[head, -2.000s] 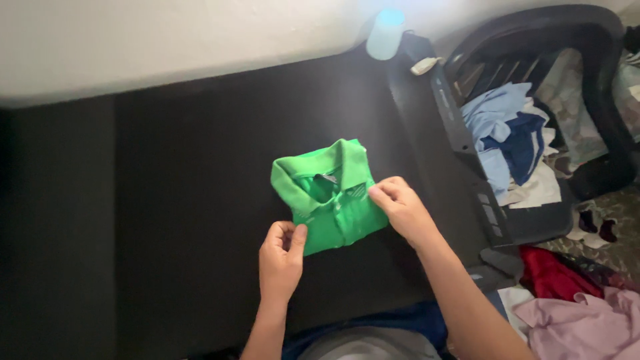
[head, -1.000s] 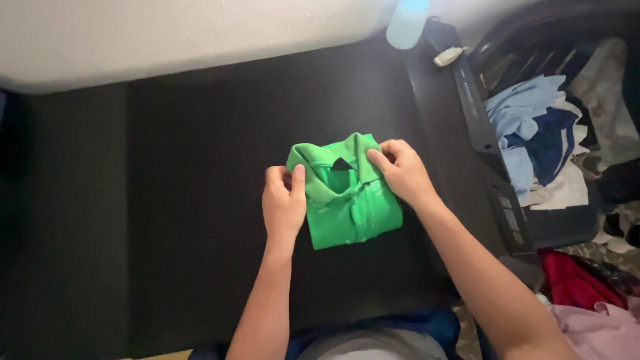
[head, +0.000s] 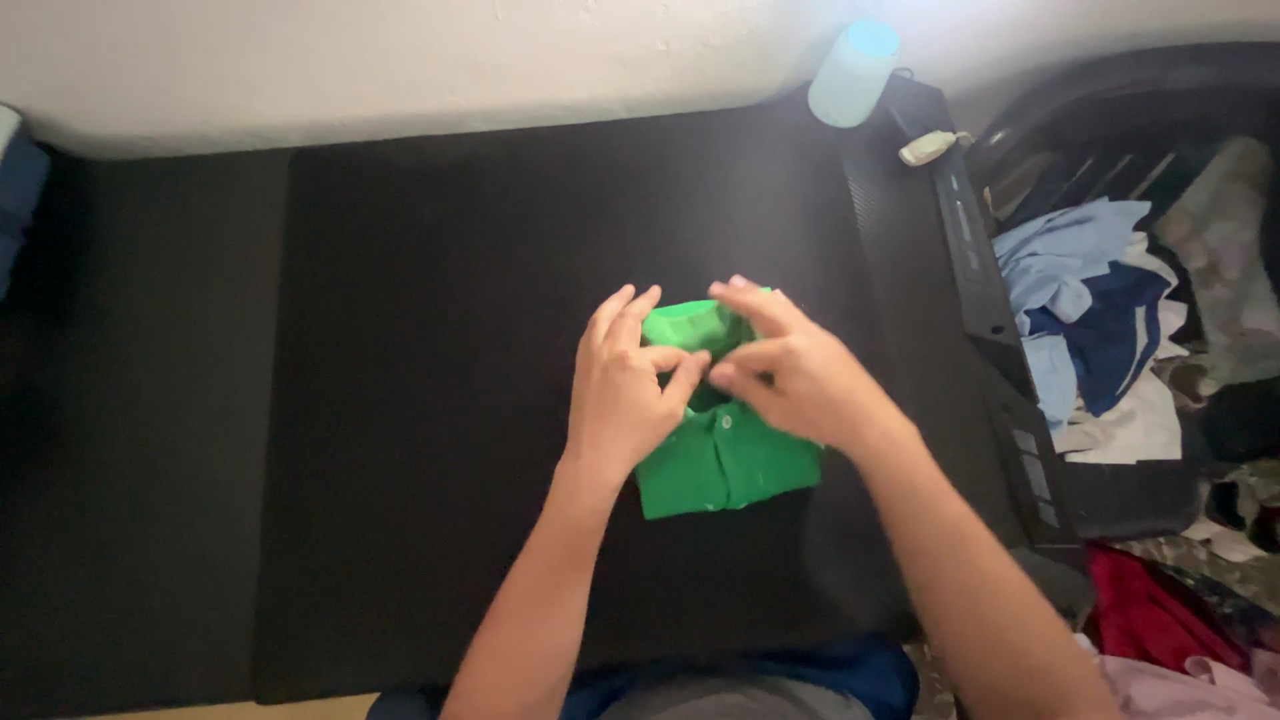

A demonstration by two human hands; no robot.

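A folded green polo shirt (head: 740, 465) lies on the black table surface (head: 450, 400), its buttoned placket toward me and its collar on the far side. My left hand (head: 630, 375) is over the left part of the collar, thumb and index finger together at the neck opening. From the right, my right hand (head: 790, 365) covers the other part of the collar, its thumb and index finger near the left hand's fingertips. Both hands seem to pinch the collar's edge, though the fingers hide much of it.
A light blue-capped bottle (head: 853, 75) and a small white object (head: 928, 148) stand and lie at the back right. Beyond the table's right edge, a black chair (head: 1120, 85) bears blue and white clothes (head: 1100, 310). Red and pink clothes (head: 1150, 610) lie lower right. A pale wall (head: 400, 70) borders the back.
Both hands have moved inward from the sides of the shirt to the neck opening. The collar, spread out earlier, now stands up or is turned back toward the far side.
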